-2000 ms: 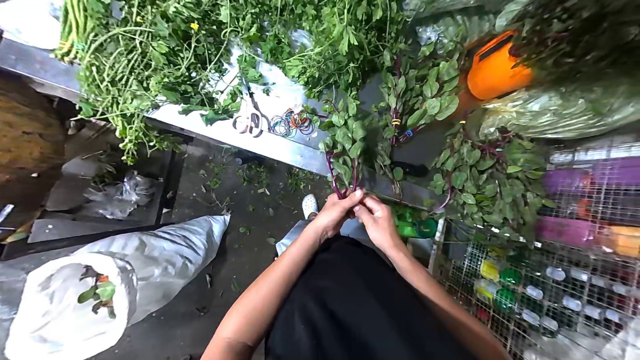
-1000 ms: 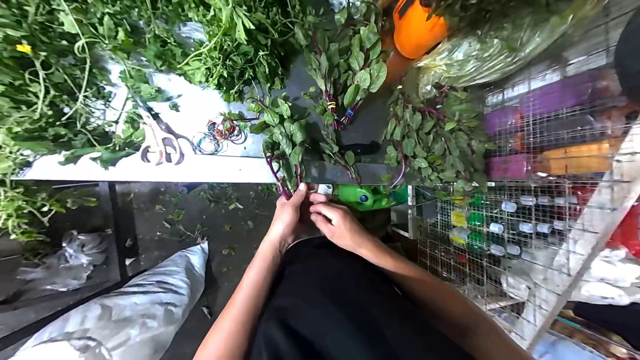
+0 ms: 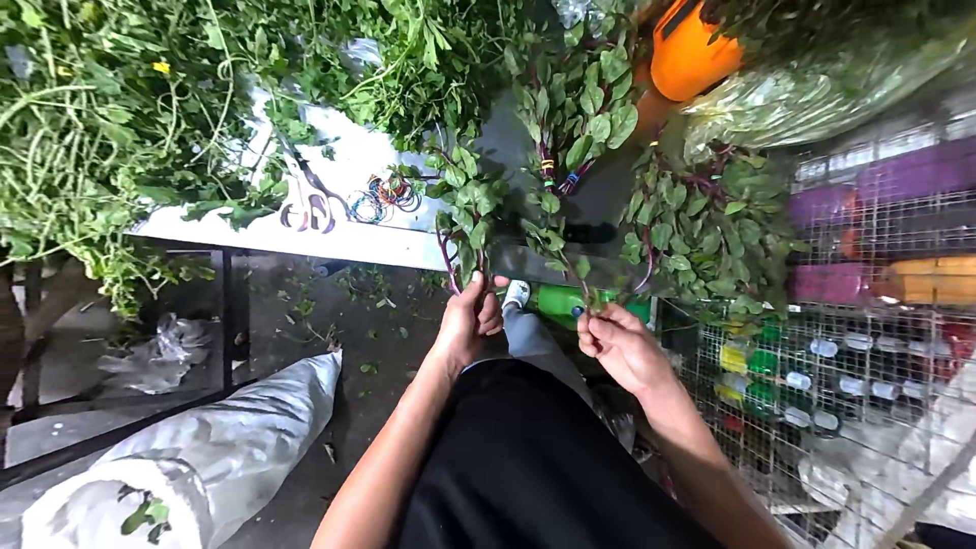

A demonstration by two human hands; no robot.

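My left hand (image 3: 471, 316) grips the purple stem ends of a small bunch of leafy greens (image 3: 469, 194), whose leaves rest over the table edge. Apart from it, my right hand (image 3: 616, 339) pinches a single leafy sprig (image 3: 555, 240) by its stem. Behind lie bunches of the same greens (image 3: 579, 114) with coloured rubber bands round their stems. A loose heap of purple-stemmed greens (image 3: 698, 229) sits to the right. Scissors (image 3: 309, 202) and a pile of rubber bands (image 3: 385, 200) lie left of my left hand.
Heaped green vegetables (image 3: 99, 130) cover the table's left and back. An orange object (image 3: 692, 53) and a clear plastic bag (image 3: 823, 107) stand at the back right. A wire rack with bottles (image 3: 823, 381) is on the right. An open white sack (image 3: 221, 442) lies lower left.
My hands were together at the stems; now they are apart, the right one holding a sprig away from the left hand's bunch.
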